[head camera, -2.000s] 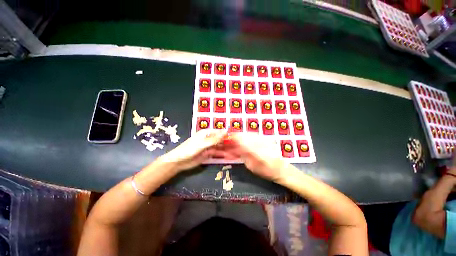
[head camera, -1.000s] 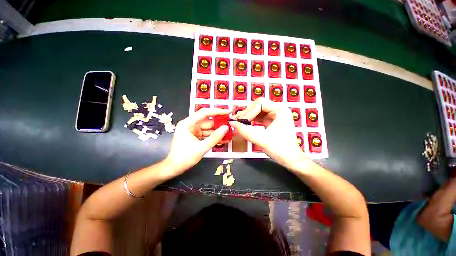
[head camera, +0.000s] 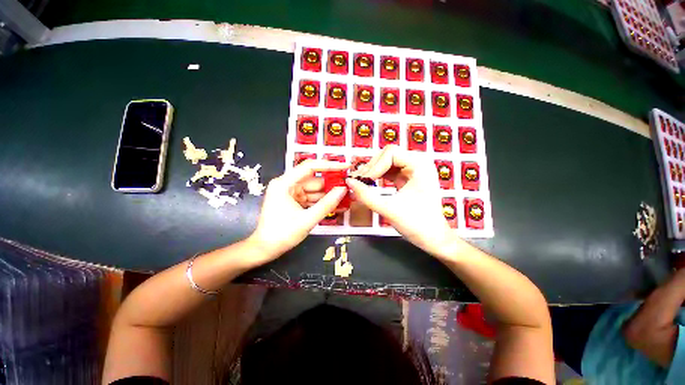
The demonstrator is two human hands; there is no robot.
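Observation:
A white foam tray [head camera: 486, 150] lies on the dark green bench with rows of red units [head camera: 390, 135], each with a black ring and gold-yellow centre. My left hand [head camera: 289, 212] holds one red unit [head camera: 336, 180] above the tray's lower rows. My right hand [head camera: 408, 197] pinches a small dark piece [head camera: 363, 181] at the unit's right side. Whether the dark piece touches the unit is hard to tell. One pocket [head camera: 360, 214] in the bottom row, below the hands, shows brown and holds no unit. My hands hide parts of the two lowest rows.
A smartphone [head camera: 142, 146] and a pile of cream and dark scraps [head camera: 223, 174] lie left of the tray. A few scraps [head camera: 342, 259] lie at the bench edge. Another tray [head camera: 671, 165], more scraps [head camera: 644, 229] and a person's arm [head camera: 655, 312] are at the right. A pale rail [head camera: 556, 89] runs behind.
Two seconds ago both hands were together low over the tray. Since then they came up with the red unit and dark piece between them. The view shifted; in the last second the hands barely moved.

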